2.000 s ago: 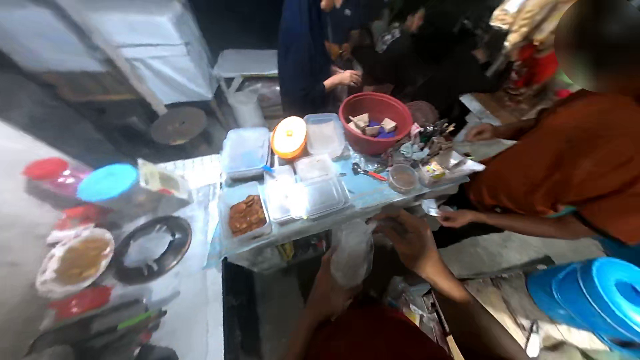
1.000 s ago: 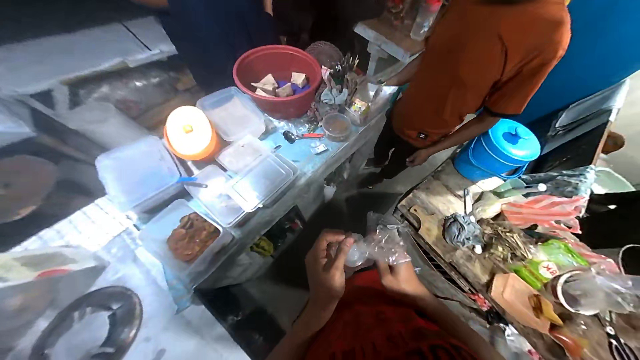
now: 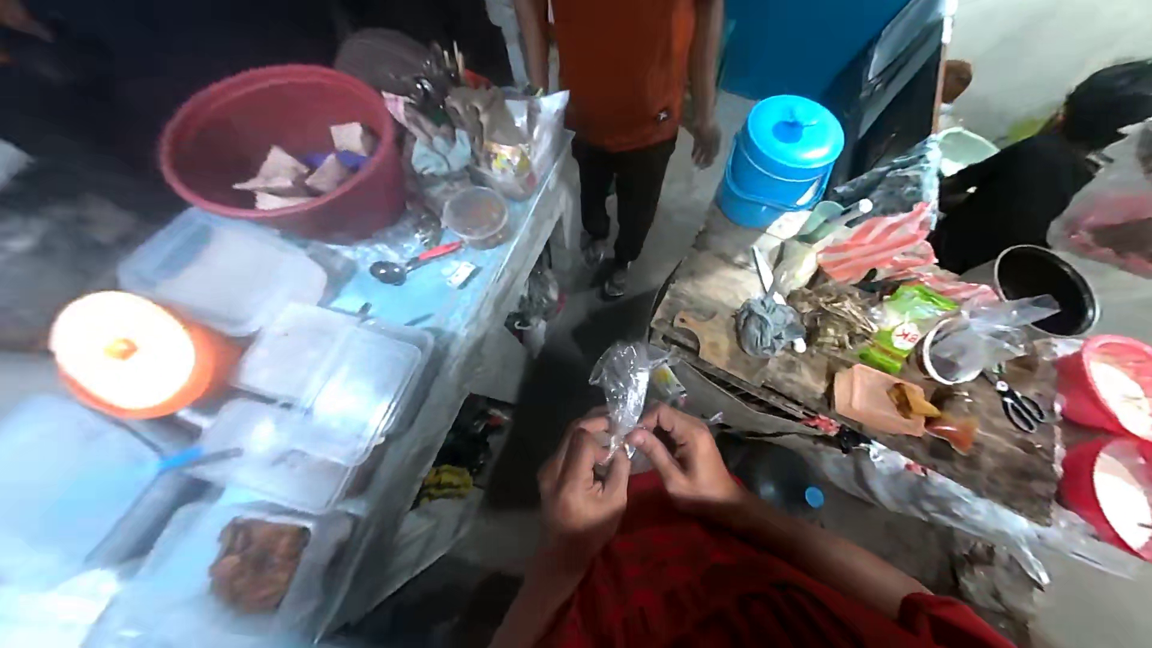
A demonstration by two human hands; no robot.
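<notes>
A clear plastic bag (image 3: pixel 623 382) stands up between my hands, its gathered lower end pinched by the fingertips. My left hand (image 3: pixel 583 477) grips it from the left side, fingers curled. From the right, my right hand (image 3: pixel 686 454) pinches the same end between thumb and finger. Both hands are close together in front of my red shirt, above the gap between two tables. Whether the bag holds anything cannot be told.
On the left table are clear plastic containers (image 3: pixel 315 360), an orange-rimmed jar (image 3: pixel 121 351), a red basin (image 3: pixel 283 153) and a spoon (image 3: pixel 391 270). The wooden table at right holds a blue lidded bucket (image 3: pixel 781 162), scissors (image 3: pixel 1021 405) and bags. A person in orange (image 3: pixel 625 72) stands ahead.
The view has swung right. My hands have come together at the bag's gathered end; one second ago they held it more spread out. The person in orange now stands upright between the tables.
</notes>
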